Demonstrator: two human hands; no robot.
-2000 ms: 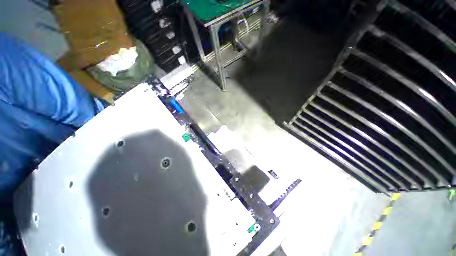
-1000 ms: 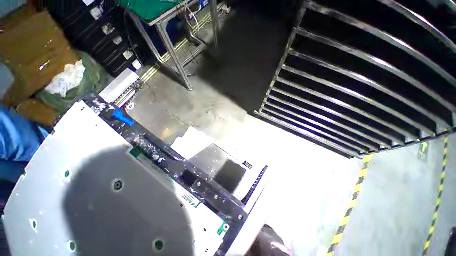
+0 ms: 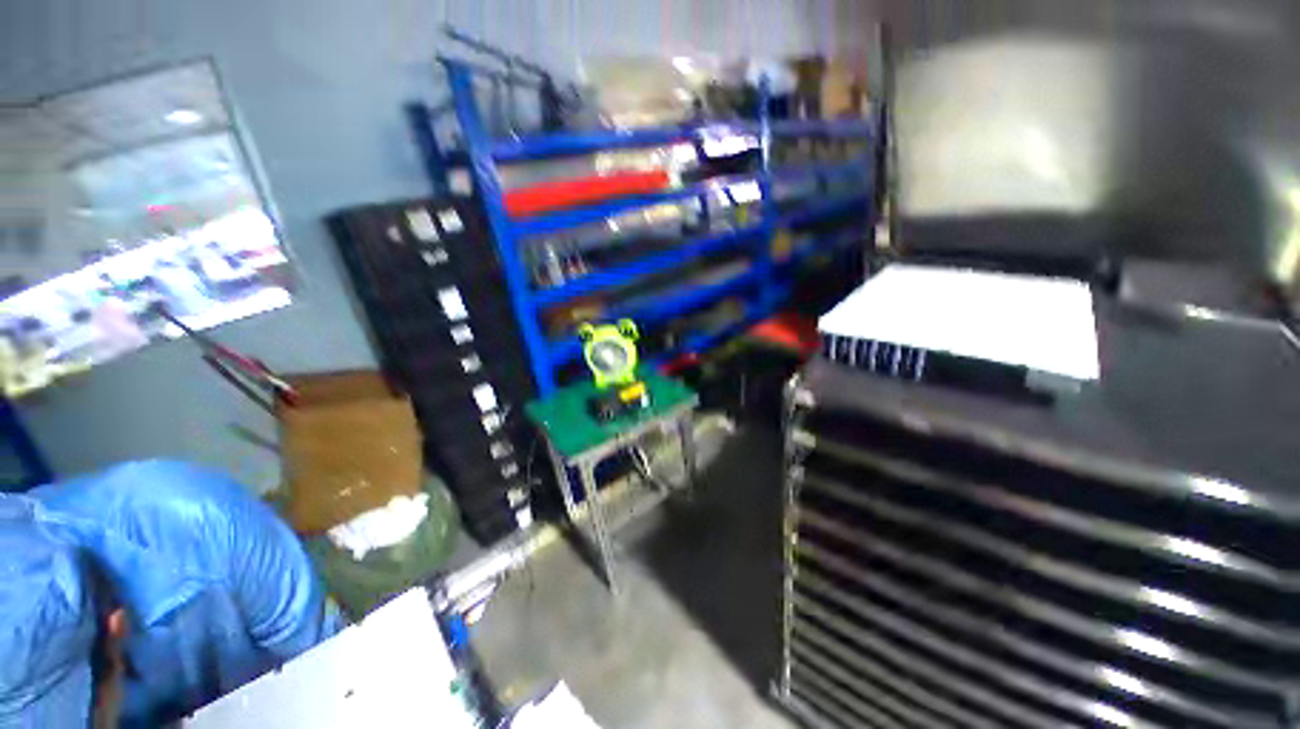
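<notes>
A large whitish flat panel [image 3: 349, 677] lies at the bottom left, cut off by the lower edge. A dark rail with a blue part [image 3: 459, 634] runs along its right side. Neither of my hands is in the picture. A person in a blue coat [image 3: 186, 570] bends beside the panel at the left edge.
A slatted metal rack [image 3: 1027, 570] stands at the right with a white box [image 3: 970, 321] on top. A green-topped table [image 3: 613, 413] holds a yellow-green device. Blue shelving [image 3: 642, 214], stacked black trays [image 3: 442, 356], a cardboard box [image 3: 349, 442] and a green bag [image 3: 385, 548] stand behind.
The view has swung up from the panel to the room. The panel now shows only at the bottom left. The shelving, window and rack top have come into view.
</notes>
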